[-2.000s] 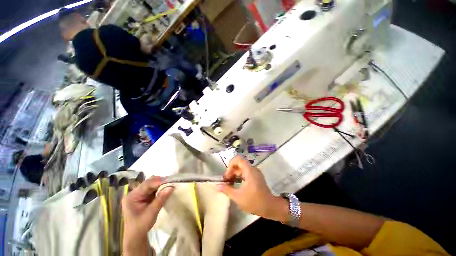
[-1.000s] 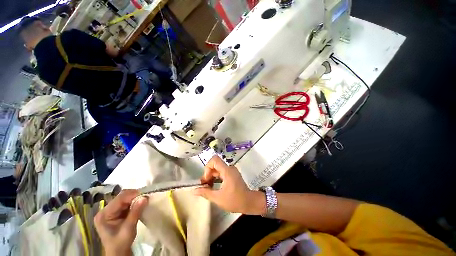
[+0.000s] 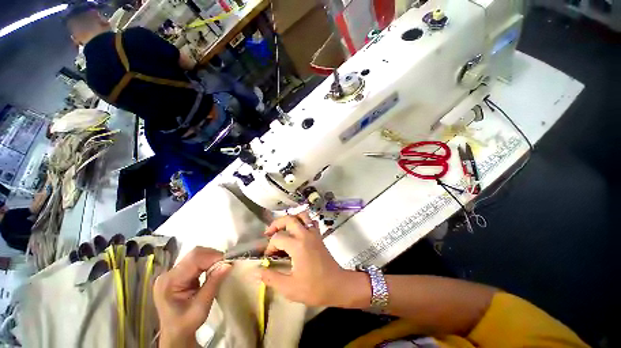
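A beige fabric panel with a yellow line hangs from both hands in front of the sewing machine. My left hand pinches the panel's top edge on the left. My right hand grips the same edge on the right, beside the top end of the yellow line, just below the needle area. A dark grey strip shows along the edge between the hands. Part of the fabric lies on the table behind the hands. The fingers hide part of the edge.
A stack of beige panels stands at the left. Red-handled scissors, black-and-red snips and a purple item lie on the white table. A black cable curves at the right. A person sits beyond the machine.
My right hand has moved left along the edge to the yellow line, closer to my left hand. Its fingers are now bent over the edge. The camera view has shifted.
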